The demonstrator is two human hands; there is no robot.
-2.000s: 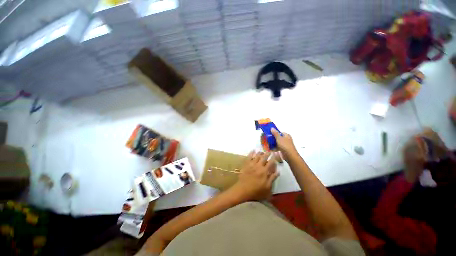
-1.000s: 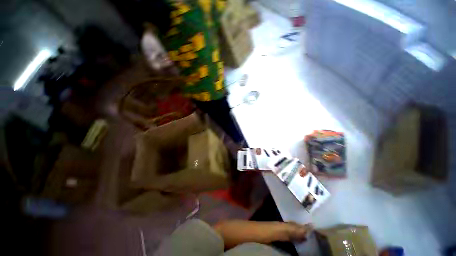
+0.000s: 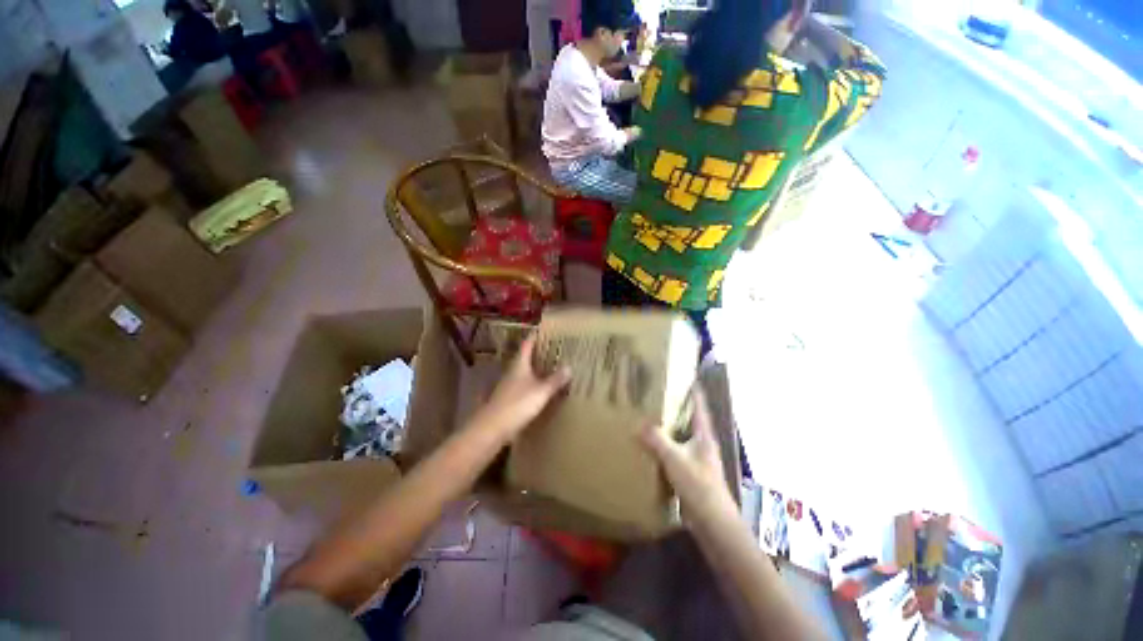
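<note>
A closed brown carton (image 3: 595, 432) with dark print on its upper face is held up between my two hands, off the bench. My left hand (image 3: 533, 382) grips its left side. My right hand (image 3: 689, 457) grips its right side. Another brown carton shows partly behind and below it. Orange-and-black printed retail boxes (image 3: 968, 570) lie on the white bench (image 3: 821, 376) at the lower right, with white printed box sides (image 3: 802, 526) overlapping the bench edge.
A large open carton (image 3: 307, 376) with white scraps stands on the floor at left. A wooden chair with red cushion (image 3: 508, 257) is ahead. A person in green and yellow (image 3: 740, 150) stands at the bench; another in pink (image 3: 580, 107) sits beyond. Stacked white boxes (image 3: 1053, 338) line the right.
The view has swung left to the floor area. Both hands now hold the brown carton in the air. The blue tape dispenser held in my right hand earlier is no longer in it.
</note>
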